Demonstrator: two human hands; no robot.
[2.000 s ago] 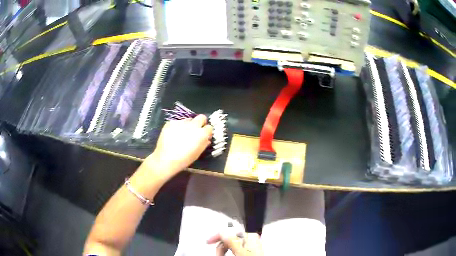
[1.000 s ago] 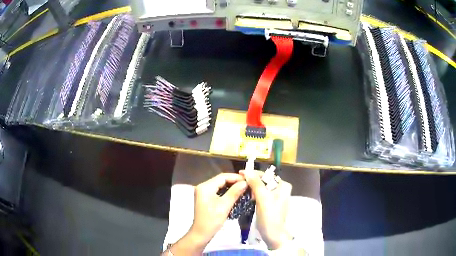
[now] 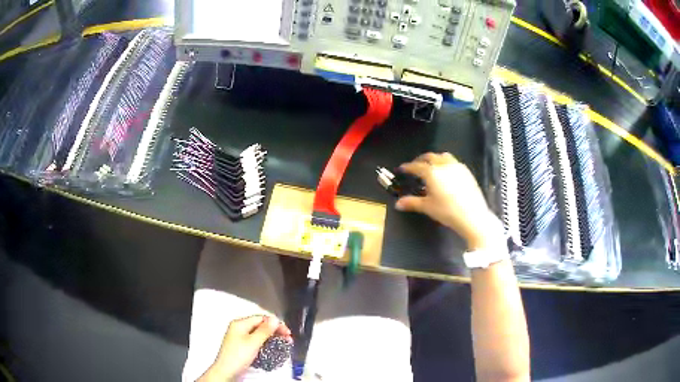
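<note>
My right hand [image 3: 440, 190] is over the bench right of the test board [image 3: 283, 216], fingers closed around black-sleeved harnesses whose white plugs [image 3: 385, 177] stick out to the left. My left hand [image 3: 250, 339] is low over my lap, fingertips on a dark speckled bundle [image 3: 273, 354]. A black lead with a white end [image 3: 315, 267] hangs from the board's front edge, over the lap. A fanned pile of harnesses [image 3: 224, 175] lies left of the board, white plugs to the right, purple and white wires to the left. A green piece [image 3: 355, 248] stands at the board's right.
The beige-grey tester [image 3: 358, 33] is at the back. A red ribbon cable [image 3: 347, 153] runs from it to a black connector [image 3: 326, 219] on the board. Clear plastic packs hold rows of harnesses at left [image 3: 112, 112] and right [image 3: 548, 179]. The bench edge [image 3: 186, 231] curves across the front.
My hands were together at the board's front edge. My right hand has moved right onto the bench with harnesses; my left hand has moved down and left over the lap. The view has shifted.
</note>
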